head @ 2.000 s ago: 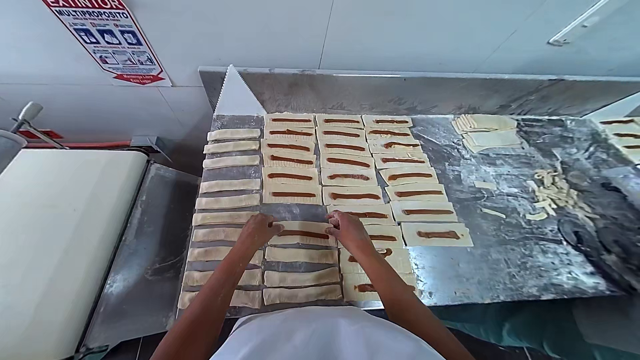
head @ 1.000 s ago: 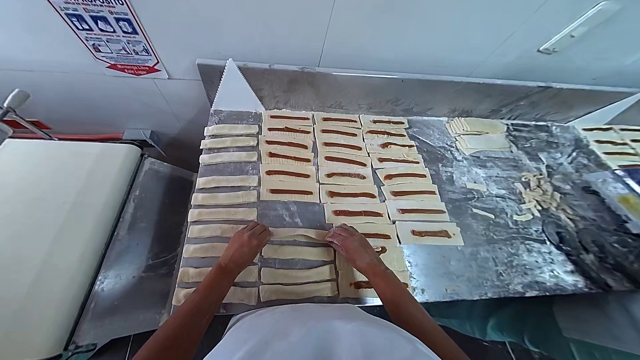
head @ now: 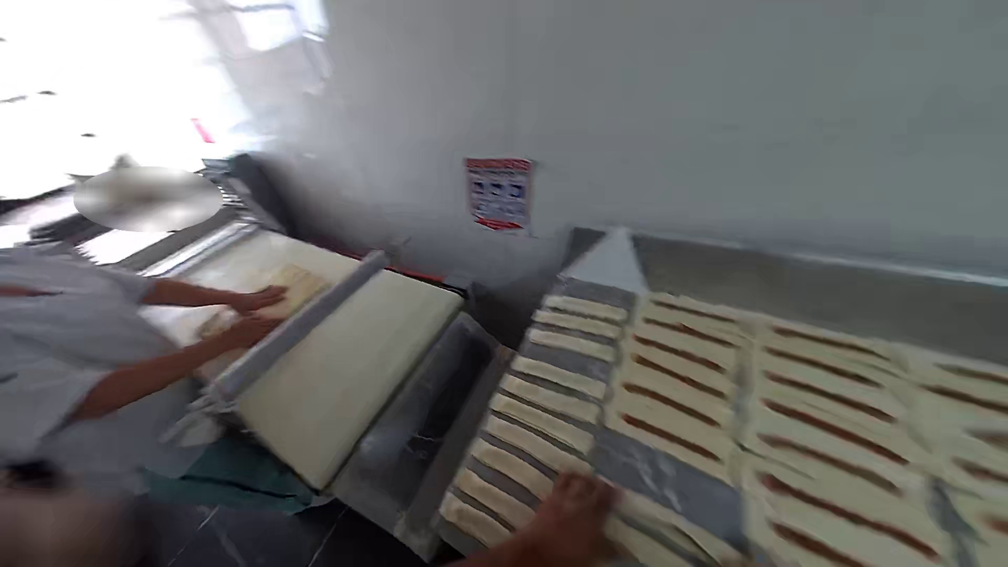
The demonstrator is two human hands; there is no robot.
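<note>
On the metal table, my left hand [head: 573,516], blurred, touches the left end of a folded dough strip [head: 669,526]. Whether its fingers grip the strip is unclear. Only a sliver of my right hand may show at the bottom edge, too little to make out. Left of my left hand lies a column of folded dough strips [head: 543,392]. Flat dough rectangles, each with a line of brown filling [head: 677,374], lie in columns to the right. A bare patch of metal lies just above the strip at my hand.
A co-worker in white presses both hands [head: 256,311] on dough on a dough sheeter's pale belt [head: 354,362], at the left. A metal tray [head: 425,417] sits between sheeter and table. A white triangular plate [head: 610,260] stands at the table's back, under a wall poster [head: 499,194].
The view has swung far to the left, bringing the co-worker into sight. The strip between my hands showed its filling two seconds ago and was folded over one second ago.
</note>
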